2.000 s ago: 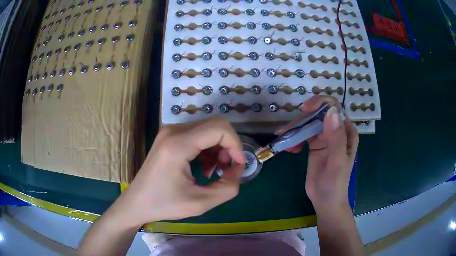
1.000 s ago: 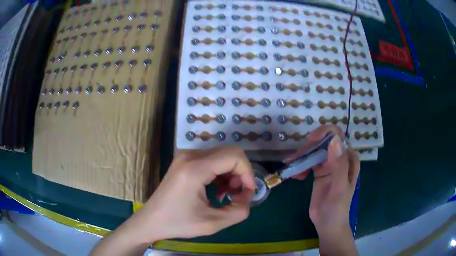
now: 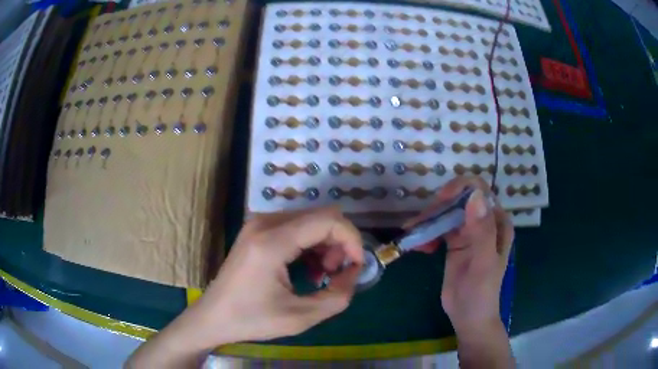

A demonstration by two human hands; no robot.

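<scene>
My right hand grips the grey-silver wired hand tool, its gold tip pointing left and down at the round fixture. The fixture is partly hidden behind my left fingers. My left hand is over the fixture's left side with thumb and forefinger pinched together. Whether a small part is between them is too small and blurred to tell. The white holding board lies behind the hands, its left columns filled with silver round parts, its right cutouts empty.
The cardboard holding board with rows of silver parts stands at left. Dark stacked boards are at the far left. A red-black cable crosses the white board. A red block lies at right. Yellow tape runs along the near mat edge.
Since the first frame the view has tilted, so boards and hands sit lower in the picture. Both hands keep nearly the same pose at the fixture, with the tool tip still at it.
</scene>
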